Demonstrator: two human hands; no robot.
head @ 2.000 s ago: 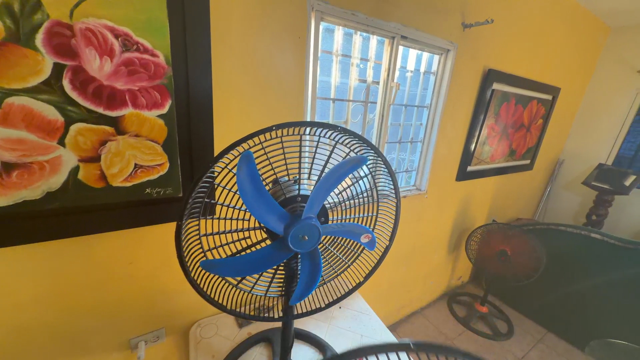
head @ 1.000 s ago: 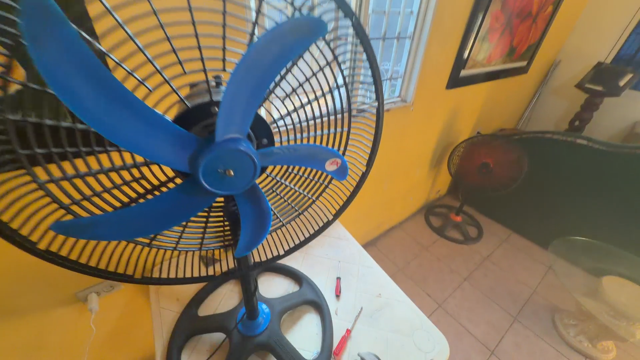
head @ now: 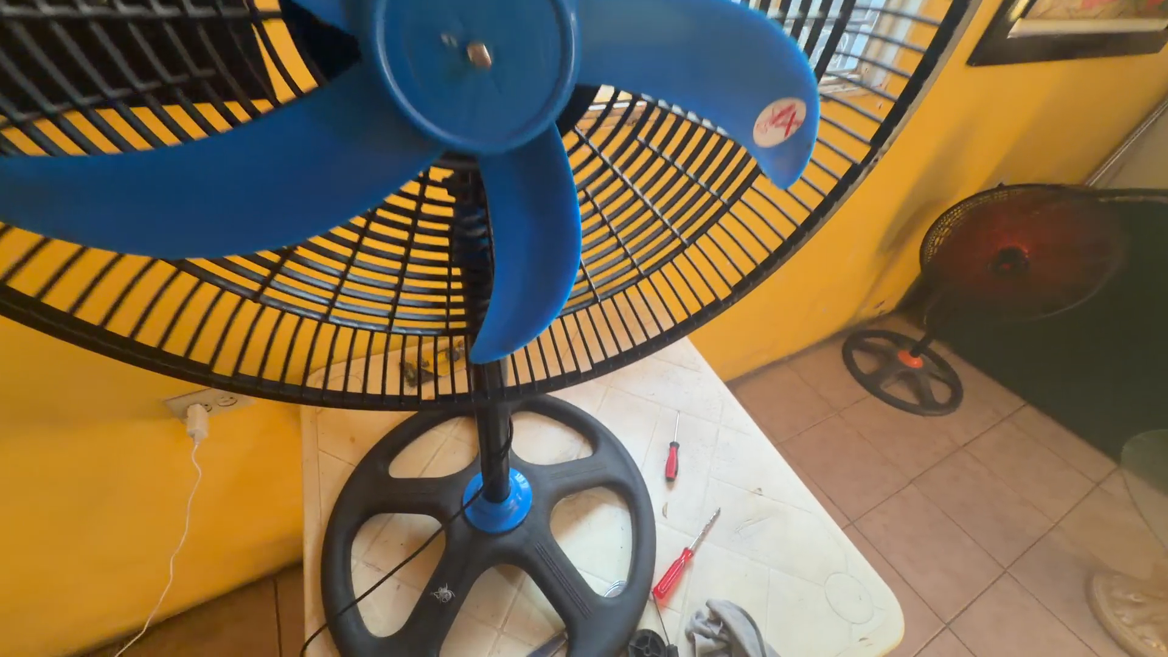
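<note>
Neither of my hands shows in the head view. A pedestal fan with a blue plastic blade [head: 529, 246] fills the upper part, its front side uncovered and a black wire rear grille [head: 365, 301] behind the blades. Its round black base [head: 488, 538] with a blue collar [head: 497, 500] stands on a white plastic table [head: 785, 547]. To the right of the base lie a small red-and-black screwdriver [head: 672, 461] and a longer screwdriver with a red handle [head: 675, 575]. At the bottom edge are a grey cloth [head: 725, 630] and a round black plastic part [head: 648, 644], both partly cut off.
A second fan with red blades [head: 1013, 260] stands on the tiled floor at the right, beside a dark green surface [head: 1095, 356]. A white plug [head: 196, 422] sits in a wall outlet at the left, its cord hanging down. A glass-topped table [head: 1131, 547] is partly visible at the lower right.
The view has moved closer to the blue fan and tilted down, bringing more of the tabletop into sight. Nothing else has plainly moved.
</note>
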